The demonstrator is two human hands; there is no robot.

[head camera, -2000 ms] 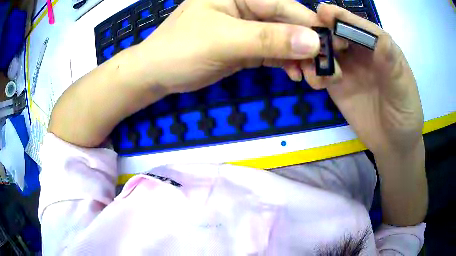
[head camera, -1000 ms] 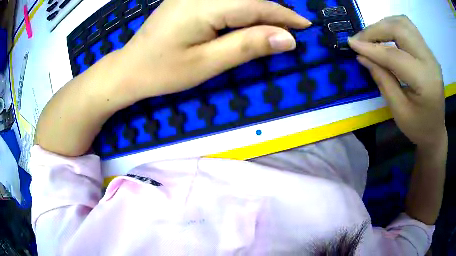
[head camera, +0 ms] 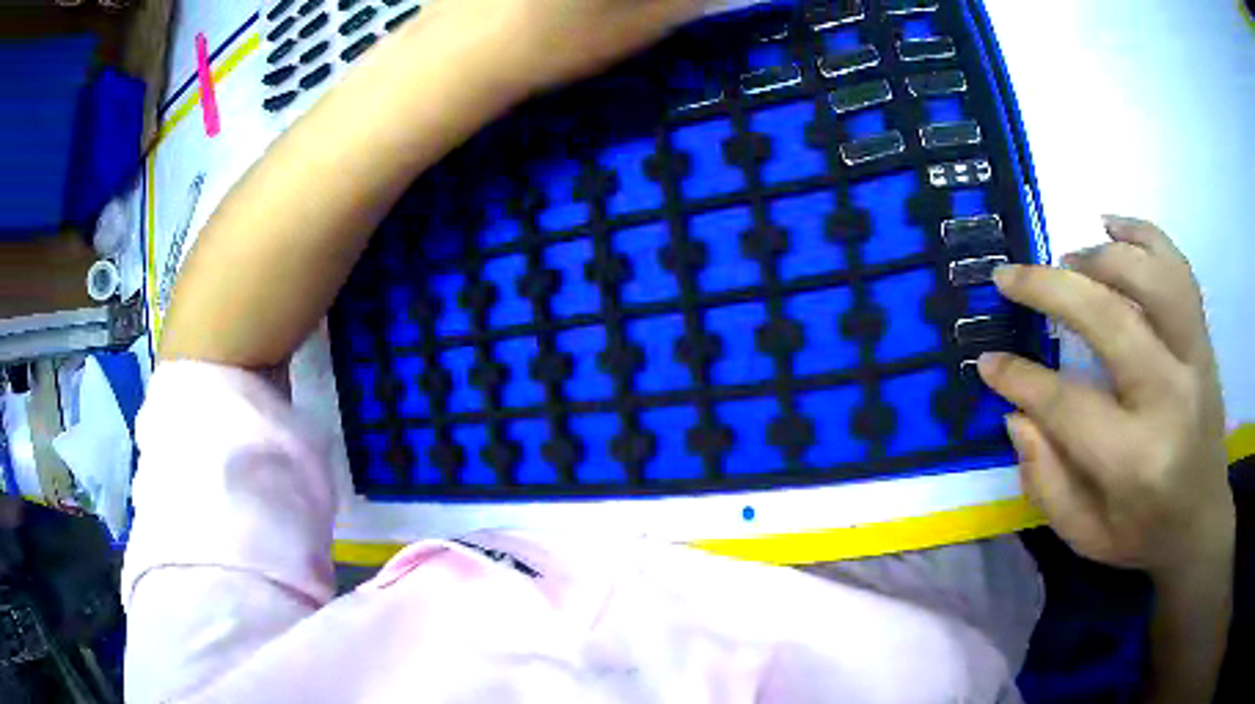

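The blue and black tray (head camera: 673,443) lies before me. Its right-hand columns hold several small black parts with silvery outlines, such as one part (head camera: 871,147). One seated part (head camera: 959,173) shows pale marks. My right hand (head camera: 1101,392) is over the tray's right edge, fingers spread, with fingertips touching or just beside parts in the rightmost column. No part shows gripped in it. My left hand (head camera: 606,25) is at the top, beyond the tray's middle, blurred and cut off by the frame edge; its fingertips are hidden.
A white tray (head camera: 325,65) with rows of black bars lies at the upper left, partly behind my left forearm. A pink stick (head camera: 208,85) lies left of it. Yellow tape (head camera: 881,536) runs along the bench's front edge. Papers and a blue item are at the far left.
The black pieces seen in both hands two seconds ago are no longer visible in them. My left hand has moved up and away; my right hand has come down to the tray's right column. The view has shifted.
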